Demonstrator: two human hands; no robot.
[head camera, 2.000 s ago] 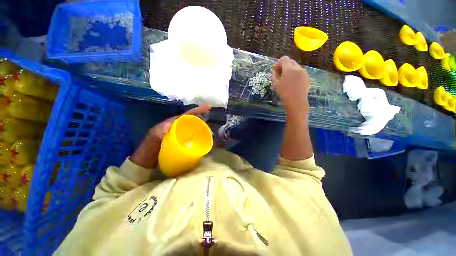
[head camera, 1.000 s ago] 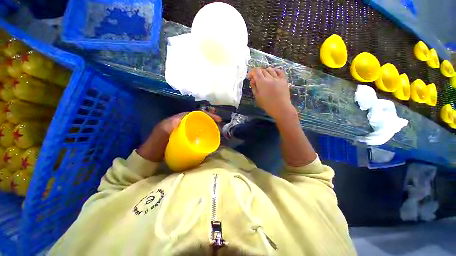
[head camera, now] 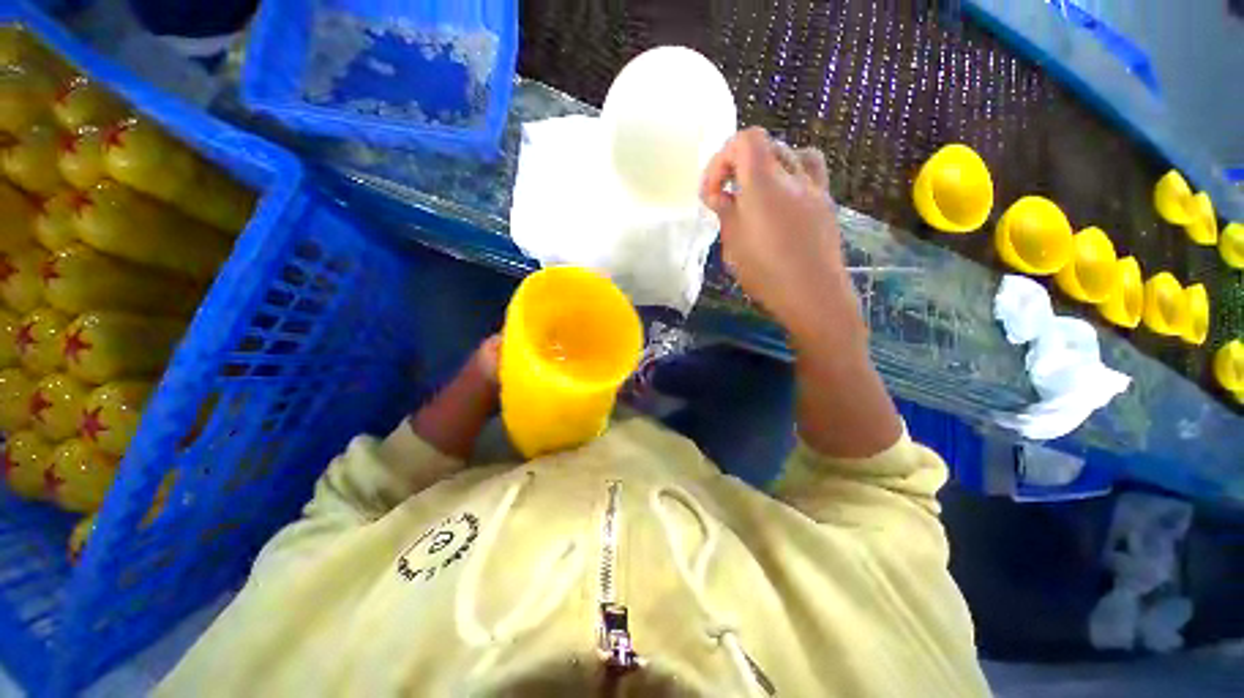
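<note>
A yellow stack of nested shells [head camera: 562,368] stands in front of my chest, its hollow open end facing up. My left hand [head camera: 489,363] holds it from the left and behind; most of the fingers are hidden by the stack. A smooth white bowl [head camera: 666,116] sits on a white cloth [head camera: 584,205] on the ledge. My right hand [head camera: 780,211] is at the bowl's right edge with curled fingers. The fingertips overlap the rim in view; whether they grip it or hold something small cannot be told.
Yellow shells [head camera: 952,188] lie in rows on the dark mesh belt [head camera: 846,82]. A crumpled white cloth [head camera: 1061,361] is on the ledge [head camera: 928,307] at right. A shallow blue tray [head camera: 389,116] is at upper left. A blue crate [head camera: 225,355] with star-printed stacks [head camera: 82,327] stands at left.
My right hand has moved left along the ledge to the bowl's edge. The yellow stack is more upright in my left hand. The view has shifted, showing more of the crate.
</note>
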